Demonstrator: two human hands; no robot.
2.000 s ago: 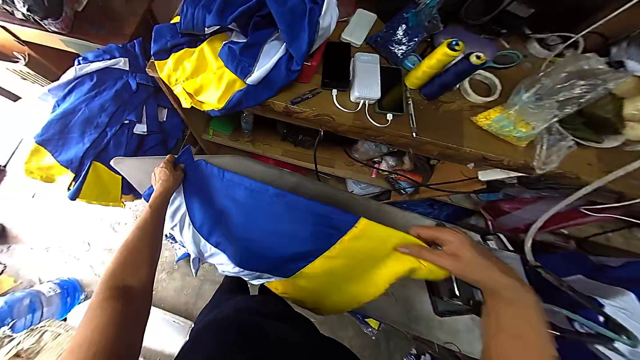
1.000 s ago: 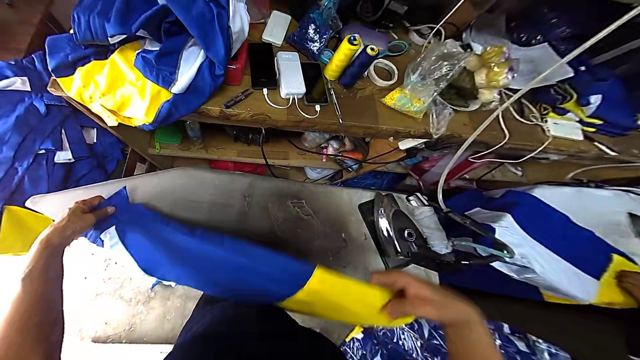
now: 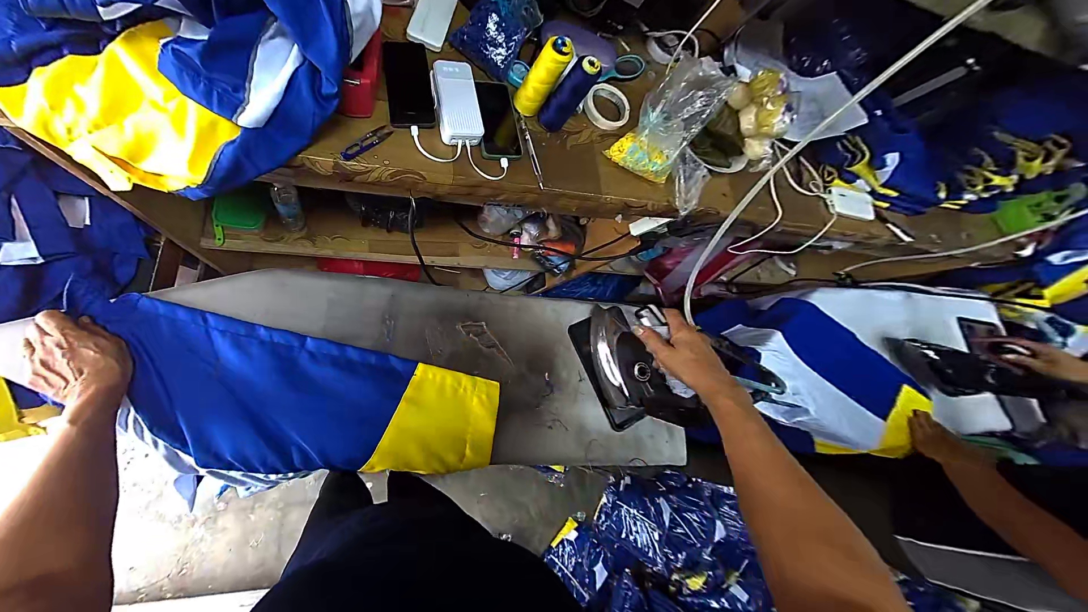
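A blue sleeve-like fabric piece (image 3: 272, 382) with a yellow end (image 3: 442, 421) lies flat along the grey ironing board (image 3: 544, 357). At its left end my left hand (image 3: 81, 357) presses on the blue cloth, fingers bent over it; whether they pinch it is hidden. My right hand (image 3: 680, 353) is closed around the handle of a steam iron (image 3: 625, 370). The iron rests on a dark pad near the board's right end, apart from the yellow end of the cloth. White-blue fabric hangs below the board's near edge on the left.
A wooden table (image 3: 340, 170) behind holds a garment heap (image 3: 212, 93), thread cones (image 3: 544, 76), phones and a power bank (image 3: 457, 102). A white hose (image 3: 765, 183) rises from the iron. At right, a co-worker's hands work with another iron (image 3: 960, 365). Plastic-wrapped packs (image 3: 680, 535) lie below.
The fabric, held up between both hands earlier, now lies flat on the board. My right hand has let go of the yellow end and moved right onto the iron.
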